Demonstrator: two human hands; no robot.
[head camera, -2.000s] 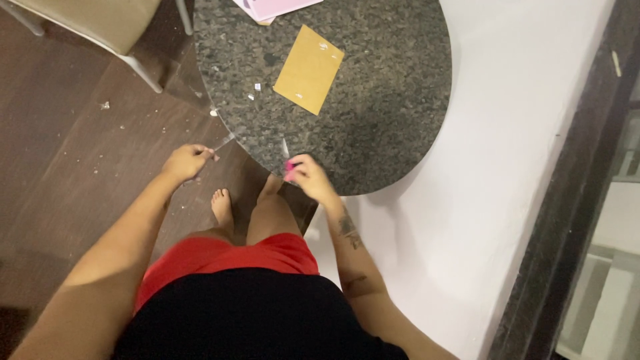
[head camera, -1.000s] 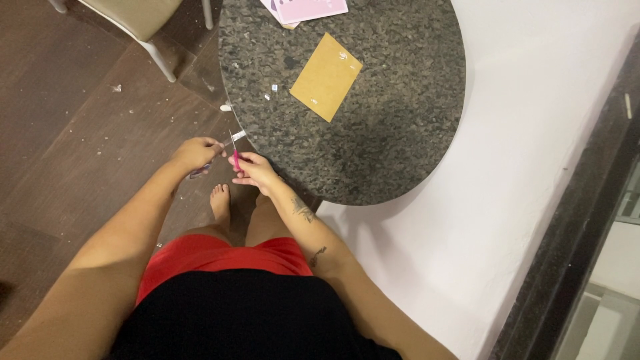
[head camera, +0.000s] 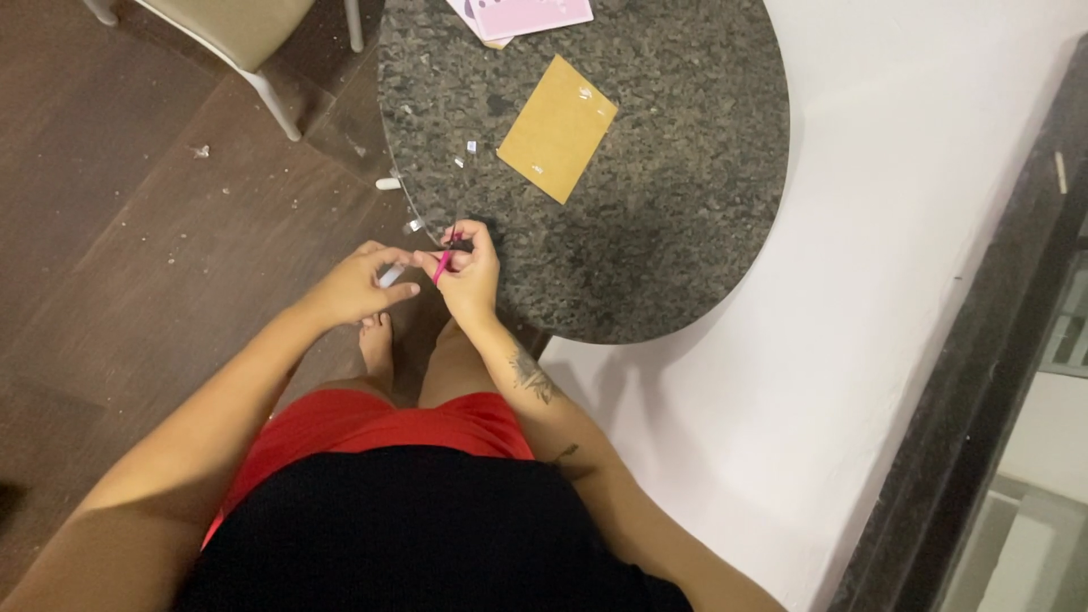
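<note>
My right hand (head camera: 469, 276) holds a pair of pink-handled scissors (head camera: 443, 262) at the left edge of a round dark stone table (head camera: 680, 212). Close beside it is my left hand (head camera: 357, 285), its fingertips meeting those of the right hand. A small whitish strip (head camera: 392, 274) shows between the thumb and fingers of the left hand. Small clear and white scraps (head camera: 414, 225) lie at the table's edge, near a white piece (head camera: 388, 184) that sticks out over it. On the tabletop a yellow-brown paper envelope or sheet (head camera: 552, 132) bears a few tiny scraps.
Pink and white cards (head camera: 535, 15) lie at the table's far edge. A chair (head camera: 242, 30) stands at the upper left. Bits of litter (head camera: 201, 152) are scattered on the dark wooden floor. A white wall or surface (head camera: 816, 340) borders the table on the right.
My hands were apart two seconds ago and are now together. One second ago the scissors' blades were at a white strip by the table edge; the scissors now sit back within my right hand.
</note>
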